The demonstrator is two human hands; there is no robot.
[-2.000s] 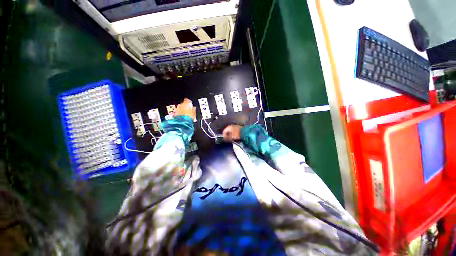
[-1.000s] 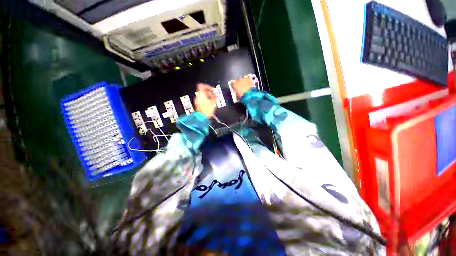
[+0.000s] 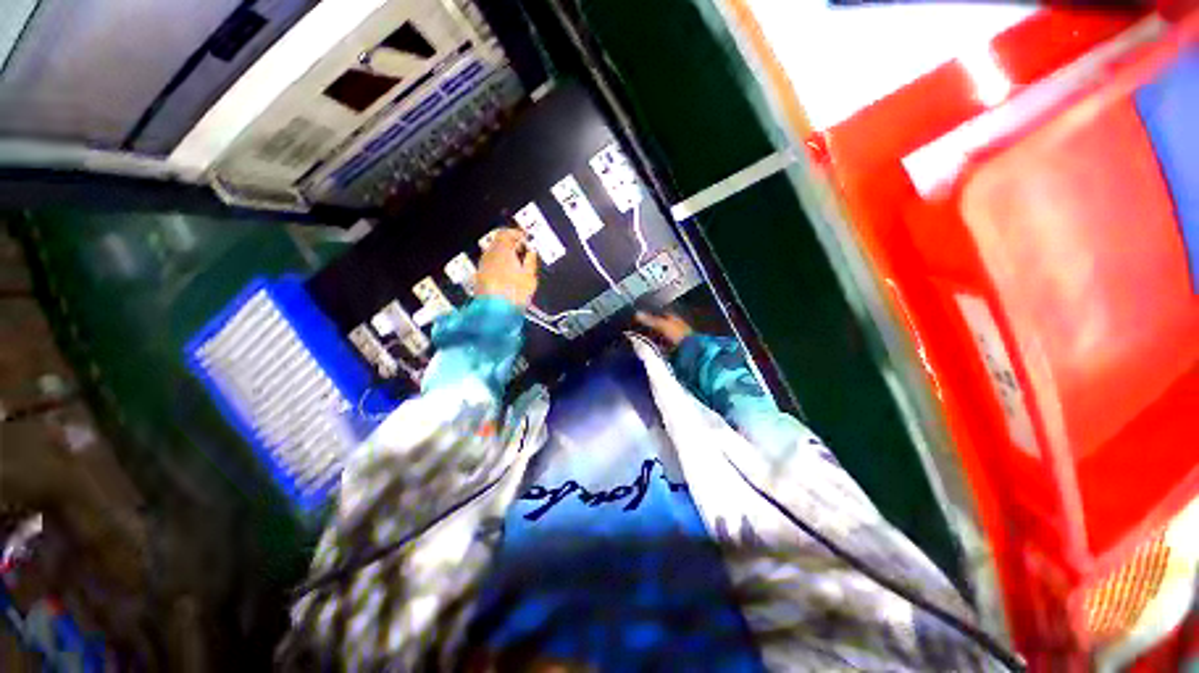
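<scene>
The black fixture board (image 3: 418, 210) carries a slanting row of pale test sockets (image 3: 573, 205). My left hand (image 3: 506, 268) is over the middle of the row, fingers bent at a socket; whether it grips a piece is too blurred to tell. My right hand (image 3: 665, 326) is at the board's near edge, beside the grey-green connector strip (image 3: 605, 302); its fingertips are small and blurred. Thin white cables (image 3: 594, 258) run from the right-hand sockets to the strip. The blue parts tray (image 3: 279, 394), with rows of white pieces, is left of the board.
The test rack (image 3: 355, 99) stands beyond the board. Red bins (image 3: 1052, 302) and a white table (image 3: 868, 66) are on the right. The green floor (image 3: 736, 263) lies between board and table.
The view has turned and shifted. My right hand has moved from the right-hand sockets back to the near edge by the strip. My left hand has moved slightly left along the row.
</scene>
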